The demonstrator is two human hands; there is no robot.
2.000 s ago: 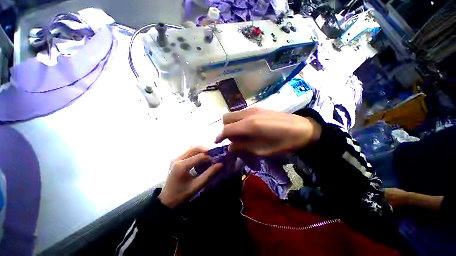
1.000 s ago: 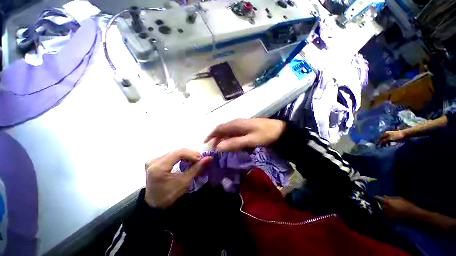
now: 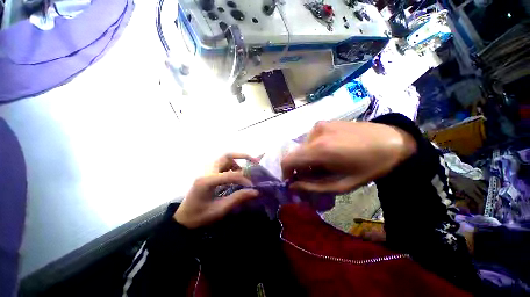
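A purple fabric piece point(image 3: 269, 187) with a paler, whitish part is held above my lap, in front of the table's near edge. My left hand point(image 3: 218, 194) pinches its left side between thumb and fingers. My right hand point(image 3: 343, 156) grips its right side with bent fingers, and the hand hides part of the fabric. More purple fabric hangs below my right hand. The exact folds between the fingertips are blurred.
The white sewing machine point(image 3: 285, 37) stands behind the table point(image 3: 87, 174). A dark phone point(image 3: 278, 91) lies under its arm. Curved lilac panels point(image 3: 70, 49) lie at the upper left. A blue label point(image 3: 356, 91) and pale fabric point(image 3: 401, 103) are at the table's right end.
My right hand has moved right and up, and its fingers now grip the fabric's right side. A whitish part of the fabric now shows between my hands. The camera view has shifted.
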